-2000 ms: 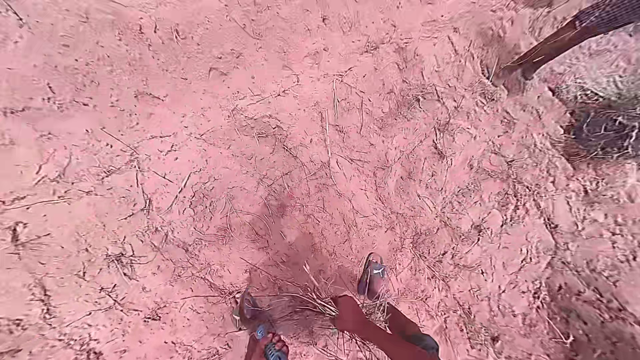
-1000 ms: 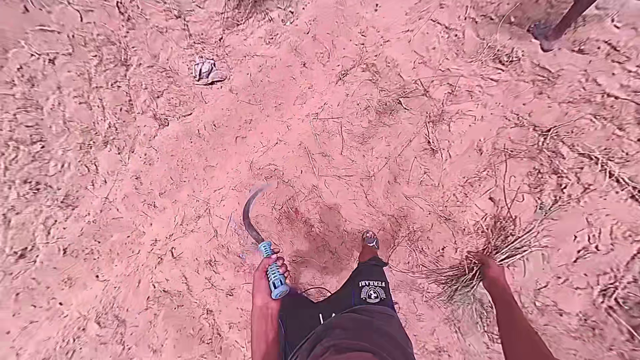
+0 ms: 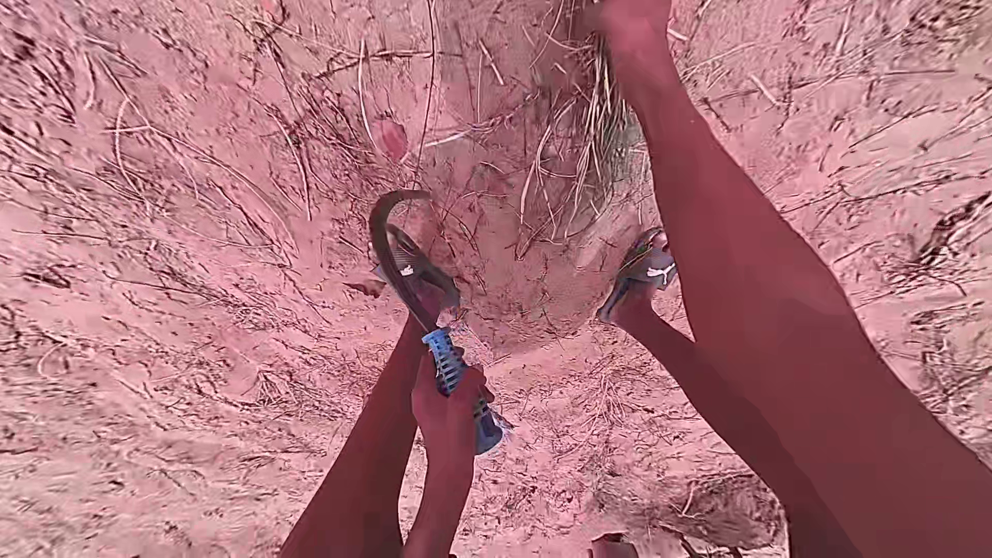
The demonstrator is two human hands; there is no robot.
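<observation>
My left hand (image 3: 449, 399) grips the blue ribbed handle (image 3: 446, 363) of a sickle, below centre. The sickle's dark curved blade (image 3: 381, 232) points up and hooks to the right, in front of my left foot. At the top edge, my right hand (image 3: 632, 19) is closed around a bundle of dry stalks (image 3: 601, 116) that hangs down toward the ground between my feet. Its fingertips are partly cut off by the frame and blurred.
My sandalled feet stand apart on the soil, the left sandal (image 3: 422, 271) behind the blade and the right sandal (image 3: 647, 267) beside my right forearm. Loose dry stems (image 3: 294, 155) litter the ground. A reddish lump (image 3: 390, 139) lies above the blade.
My right hand with the stalks has moved from out at the right side to in front of my feet. The sickle is now over my left foot. The view is much closer to the ground.
</observation>
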